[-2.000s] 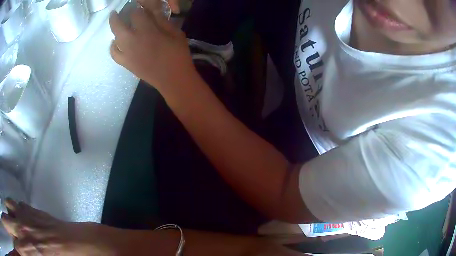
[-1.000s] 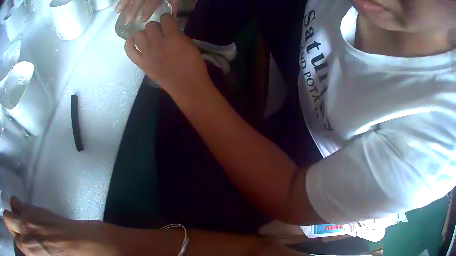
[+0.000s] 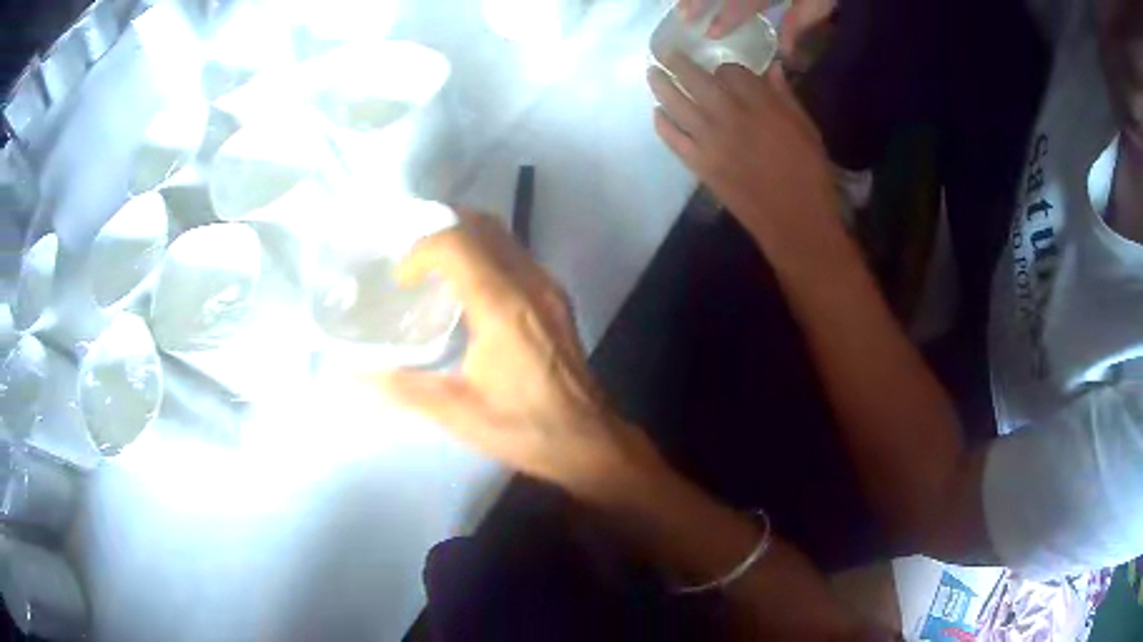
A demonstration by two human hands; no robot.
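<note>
My right hand, with a silver bangle on the wrist, is around a white container near the middle left. The fingers are at its upper rim and the thumb is along its lower side. The open mouth faces me, with bright glints inside. Strong glare washes out its lower part, so I cannot tell whether it is clear of the table. My left hand is not in view.
Several white containers stand to the left and upper left, some with shiny film. A dark strip lies beyond my hand on the white table. At upper right a neighbour's hands hold another white container.
The view has swung left, showing more of the table and containers. My right hand, earlier cut off at the lower left, is now around a container. The neighbour's hands still hold theirs.
</note>
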